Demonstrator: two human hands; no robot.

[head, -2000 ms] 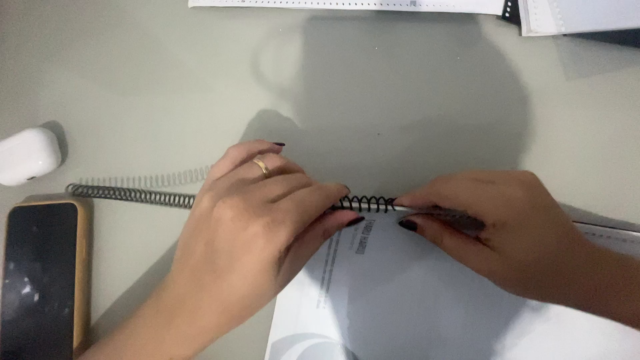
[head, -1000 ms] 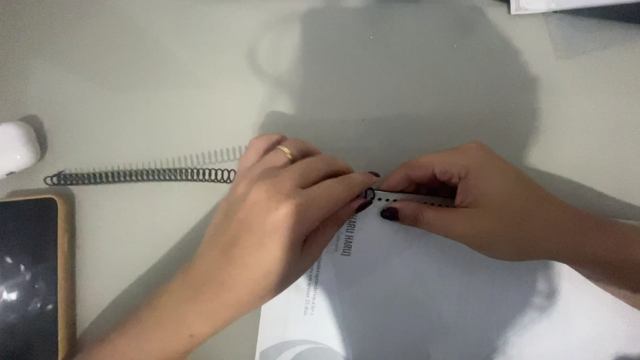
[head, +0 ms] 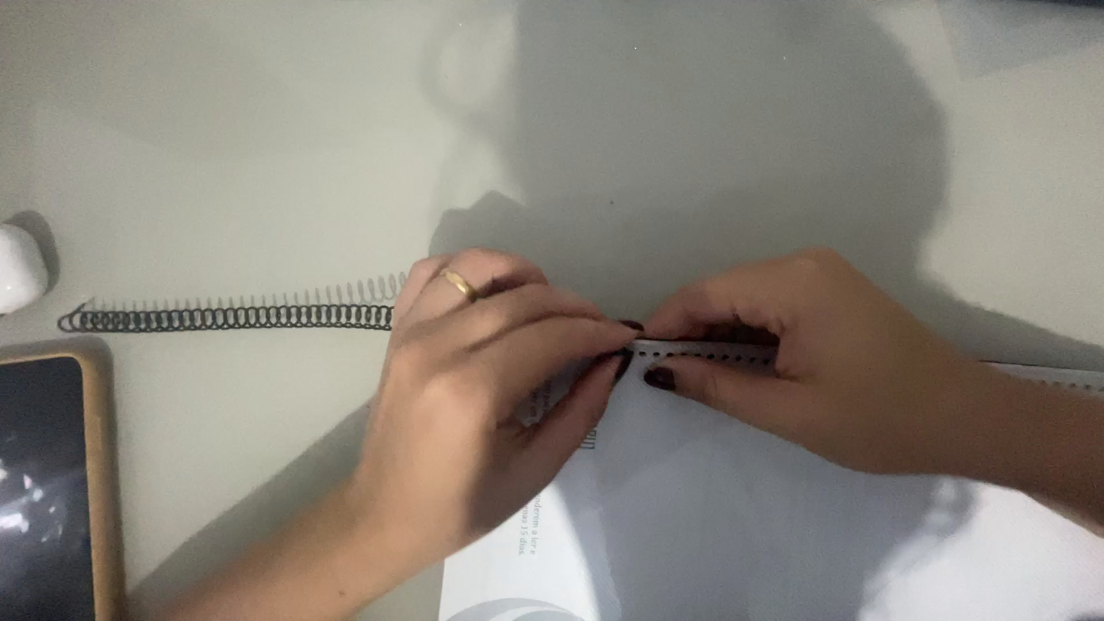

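Note:
A black spiral binding coil [head: 233, 318] lies along the table at left and runs under my left hand [head: 474, 379], which wears a gold ring and has its thumb and fingertips closed on the coil at the paper's edge. My right hand [head: 802, 371] pinches the punched edge of a stack of white paper [head: 733, 500], thumb on top and fingers behind. A row of small holes shows between the two hands and again beyond my right wrist. The sheet bears printed writing, partly under my left hand. How far the coil is threaded under my fingers is hidden.
A smartphone in a tan case [head: 103, 483] lies at the lower left. Above it, at the left edge, sits a white earbud case [head: 19, 269]. A translucent sheet [head: 1022, 34] shows at the top right. Shadows of my head and hands fall across the grey table.
Coil loops that showed between my hands two seconds ago are no longer visible there; bare holes show instead. My left hand has moved right along the edge. The view has shifted somewhat.

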